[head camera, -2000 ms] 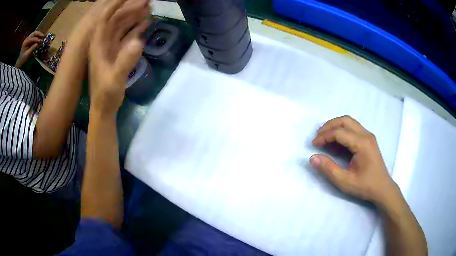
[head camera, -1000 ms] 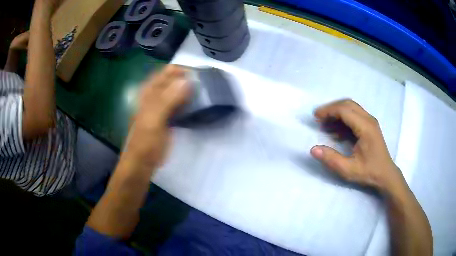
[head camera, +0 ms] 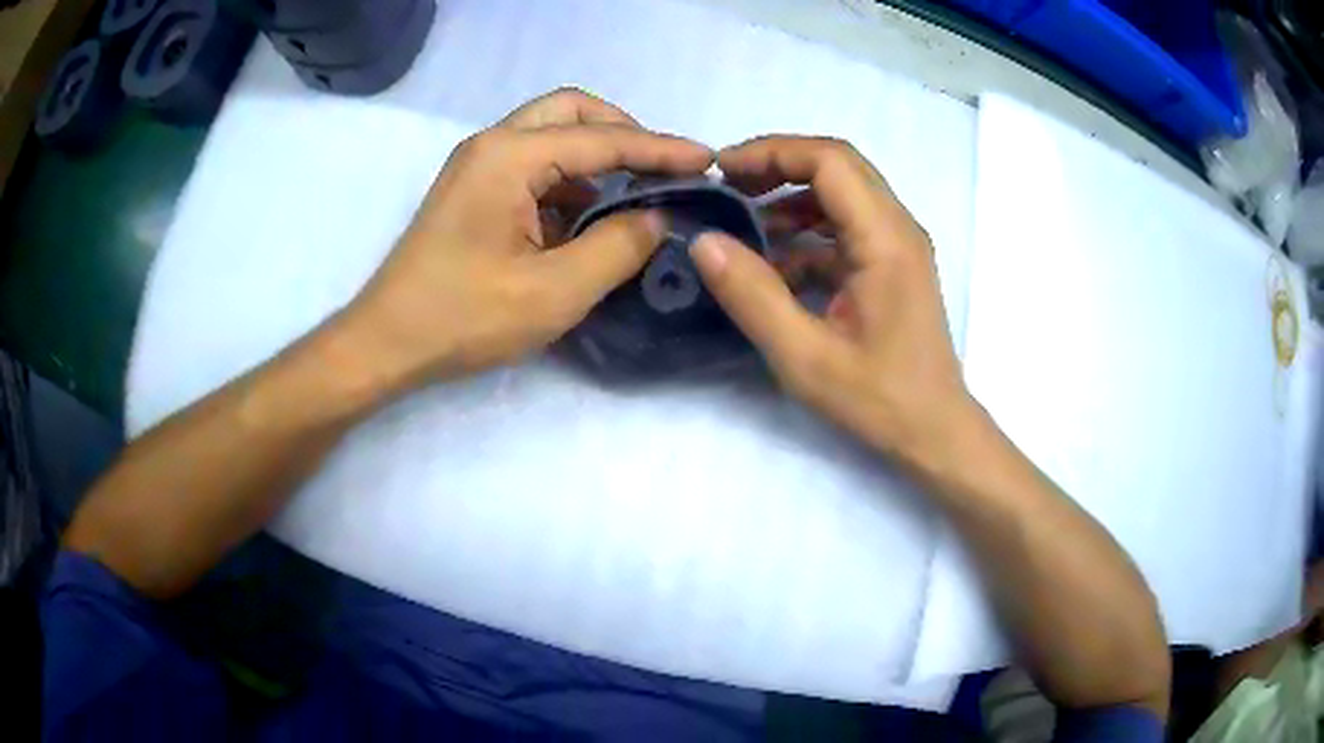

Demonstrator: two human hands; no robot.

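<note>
A dark grey plastic housing (head camera: 661, 341) is held over the white foam sheet (head camera: 479, 501), its open side facing me. The centre boss (head camera: 671, 279) with its hole shows inside. My left hand (head camera: 494, 240) grips the housing's left side, thumb inside the rim. My right hand (head camera: 857, 290) grips the right side, its thumb inside near the boss. Both thumbs press close to the far inner wall. Fingertips of both hands meet behind the far rim. Whether a small insert lies under the thumbs cannot be told.
Stacked housings (head camera: 356, 44) stand at the far left of the sheet. Loose housings (head camera: 182, 58) sit on the green top beyond the left edge. A second white sheet (head camera: 1133, 392) overlaps on the right, with a yellow ring (head camera: 1284, 328). A blue bin (head camera: 1118, 66) and clear bags (head camera: 1256, 131) are at the far right.
My left hand has brought a housing from the left to the middle of the sheet. My right hand has moved left and closed on it. The view has shifted right.
</note>
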